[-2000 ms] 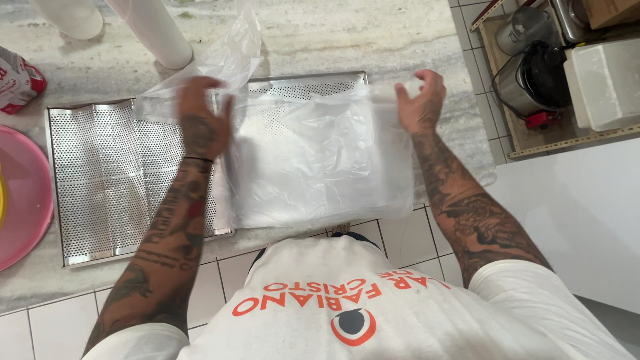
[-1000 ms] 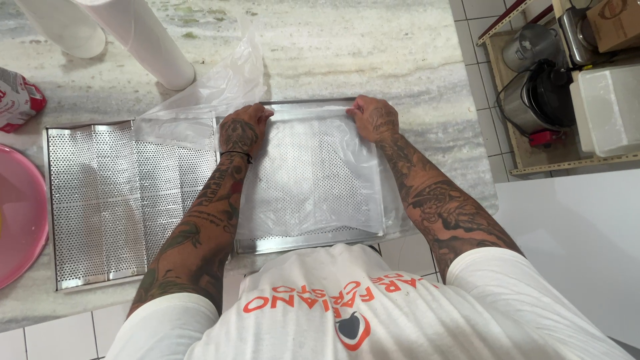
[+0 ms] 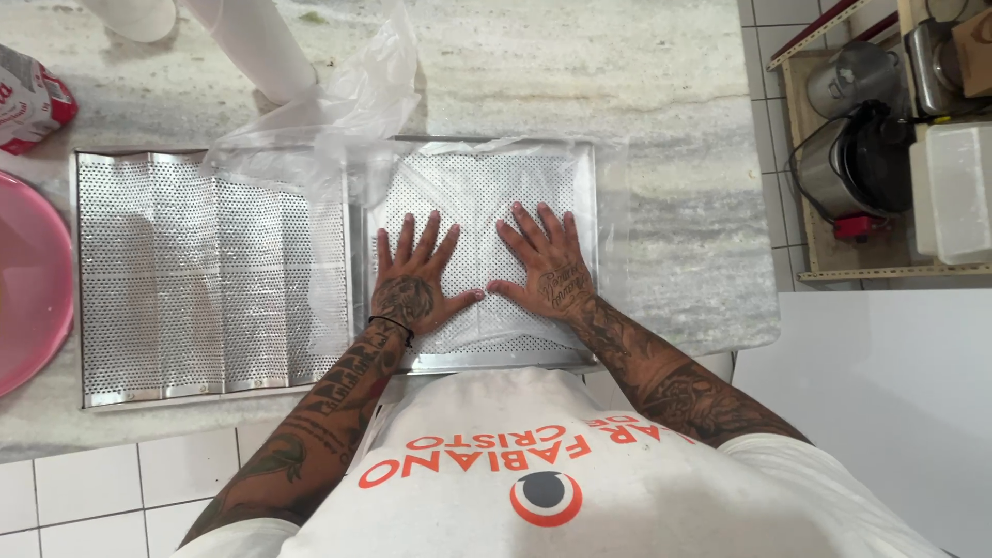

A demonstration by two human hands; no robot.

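My left hand (image 3: 415, 279) and my right hand (image 3: 545, 267) lie flat with fingers spread on a clear plastic sheet (image 3: 473, 329) that lines a flat perforated metal tray (image 3: 496, 361). The thumbs nearly touch near the tray's middle. Some of the plastic laps over the tray's right rim. To the left lies a second perforated metal tray with wavy channels (image 3: 182, 271). More thin plastic (image 3: 341, 116) lies crumpled over its upper right part and on the counter behind.
The marble counter (image 3: 674, 194) carries a pink basin (image 3: 31, 287), a red and white package (image 3: 31, 101) and a white roll (image 3: 256, 46). Right of the counter, a shelf (image 3: 852, 273) holds an electric pressure cooker (image 3: 852, 167), a metal pot (image 3: 852, 77) and a white plastic container (image 3: 957, 194).
Both hands were spread over the plastic, then held the tray's far corners. Now they have let go there and lie flat on the lined surface nearer me.
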